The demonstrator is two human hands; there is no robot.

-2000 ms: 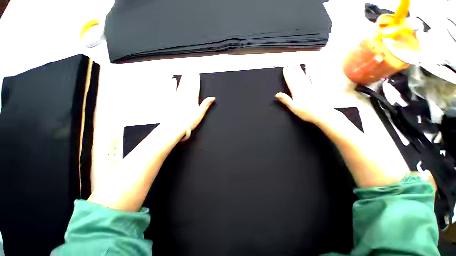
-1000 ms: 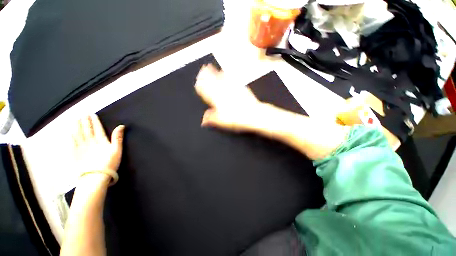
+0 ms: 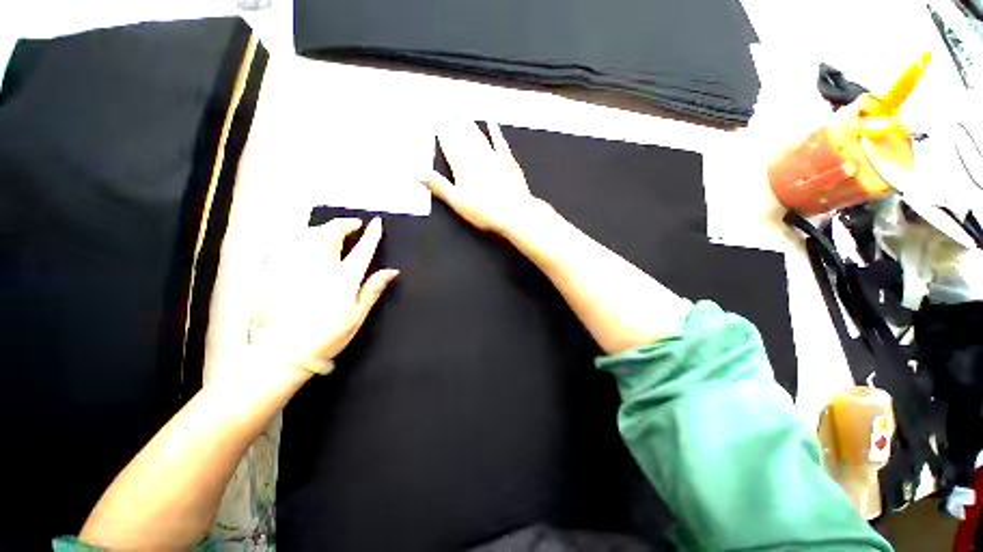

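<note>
The cut panel point(image 3: 464, 399), a large matte black sheet with square notches at its upper corners, lies flat in front of me. My left hand point(image 3: 323, 291) rests on the panel's left edge just below the upper left notch, fingers apart and holding nothing. My right hand point(image 3: 485, 183) lies flat on the panel at the upper left, beside the notch, with fingers spread and my forearm crossing over the panel. The panel's lower end is cut off by the picture's edge.
A far stack of panels point(image 3: 528, 49) lies beyond the work. The left stack of panels point(image 3: 97, 216) shows a tan line. At the right are an orange-red glue pot point(image 3: 825, 167), a glue bottle point(image 3: 859, 431) standing upright, and tangled offcuts point(image 3: 954, 356).
My right hand has crossed left to the panel's upper left notch. My left hand has moved from the upper left corner to the edge below the notch. The view has shifted.
</note>
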